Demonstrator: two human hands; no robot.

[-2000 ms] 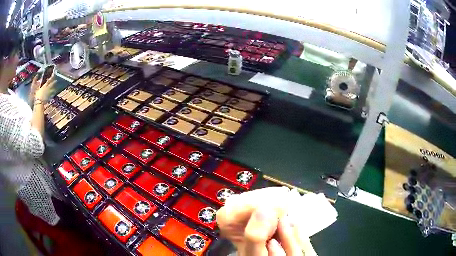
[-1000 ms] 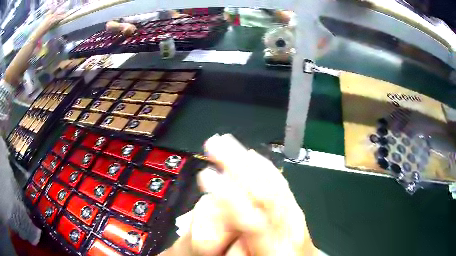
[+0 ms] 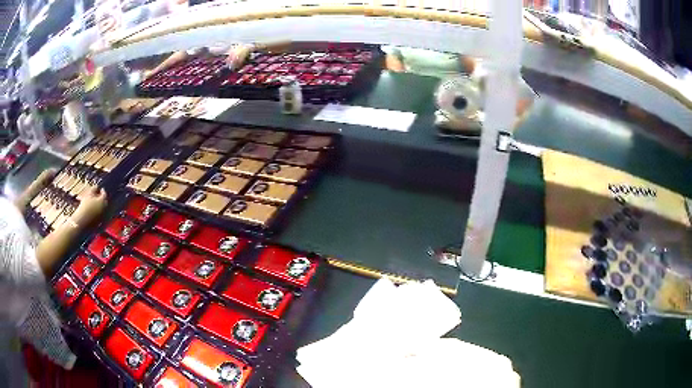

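A crumpled white cloth or paper (image 3: 410, 341) lies at the bottom centre, overexposed, at the near edge of the green bench. Neither of my hands can be made out; the white area is too bright to show any fingers. Left of it, a black tray holds rows of glossy red cases (image 3: 230, 326), each with a round silver-and-black emblem near one end. The tray's lower part is cut off by the picture's bottom edge.
Gold cases (image 3: 254, 211) sit in black trays beyond. A person's hands (image 3: 89, 204) are over the left gold tray. A metal post (image 3: 489, 167) stands right of centre. Right of it, cardboard (image 3: 565, 227) bears dark discs (image 3: 624, 261) and clear plastic. A small fan (image 3: 458, 104) stands behind.
My hands, seen together at the bottom centre a second ago, no longer show; white cloth or paper shows there. The view has turned slightly left. The person's hands at left are now lower, over the gold tray.
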